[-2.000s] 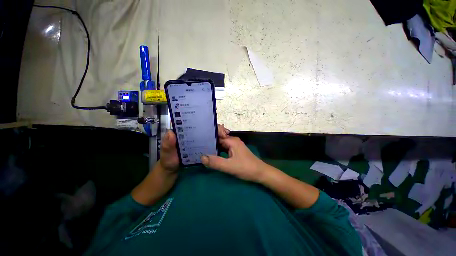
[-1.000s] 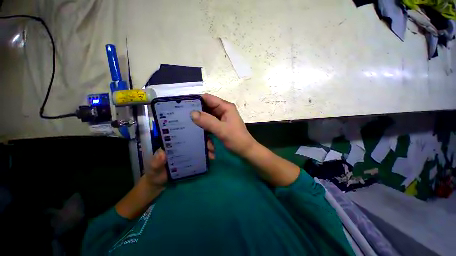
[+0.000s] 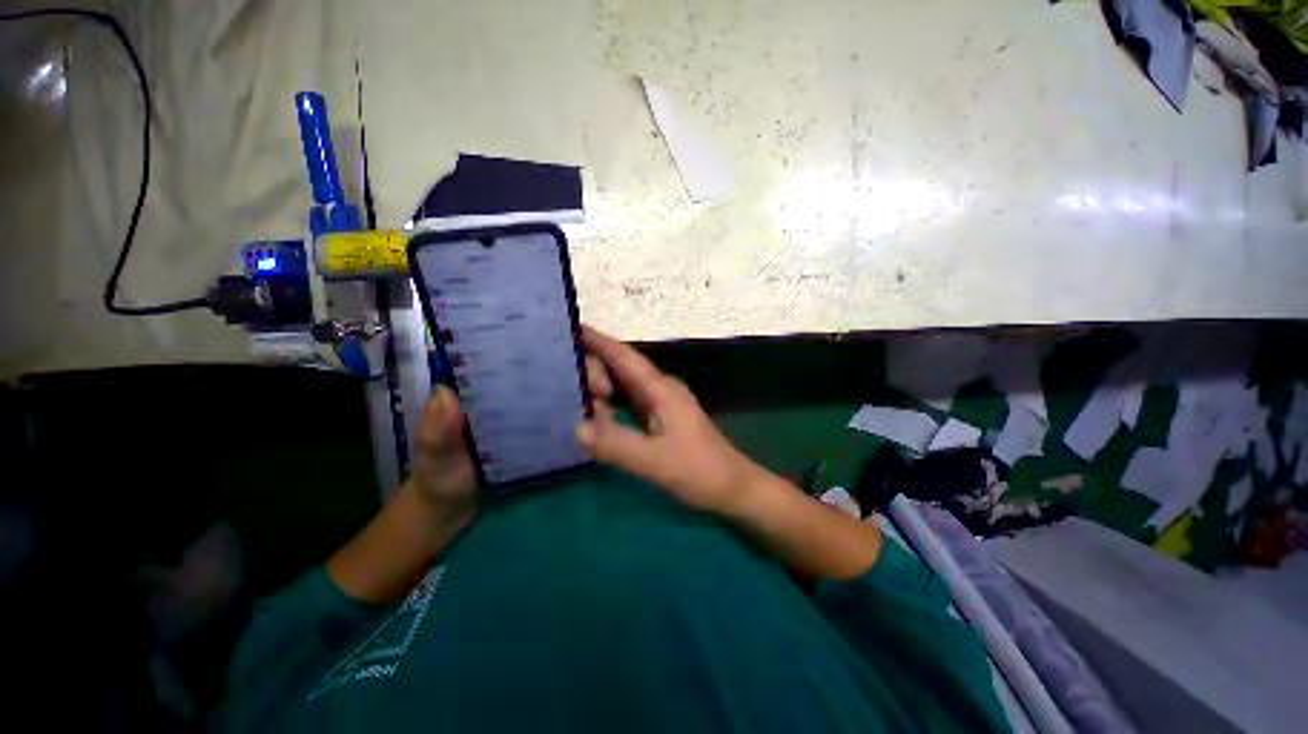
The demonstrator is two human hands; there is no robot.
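Observation:
A black smartphone [image 3: 502, 359] with a lit, blurred list on its screen is upright in front of me, over the table's near edge. My left hand [image 3: 443, 466] grips its lower left side, thumb on the edge. My right hand [image 3: 667, 437] is at its lower right side, thumb at the screen's edge and fingers partly behind the phone. The end cutter with blue handle [image 3: 319, 151] and yellow cylinder [image 3: 365, 253] stands on the rail [image 3: 392, 430] just left of the phone. The phone hides part of the rail.
Cream fabric [image 3: 230, 129] with folds lies at the table's left, with a black power cord [image 3: 141, 201] on it. A dark fabric piece [image 3: 509, 187] lies behind the phone. A white paper slip [image 3: 671, 139] is further right. An offcut pile [image 3: 1159, 50] is far right. White scraps [image 3: 1026, 430] litter the green floor.
The view has shifted. My right hand has moved down from the screen's upper right to the phone's lower right side. The list on the screen is now blurred. The phone is still held.

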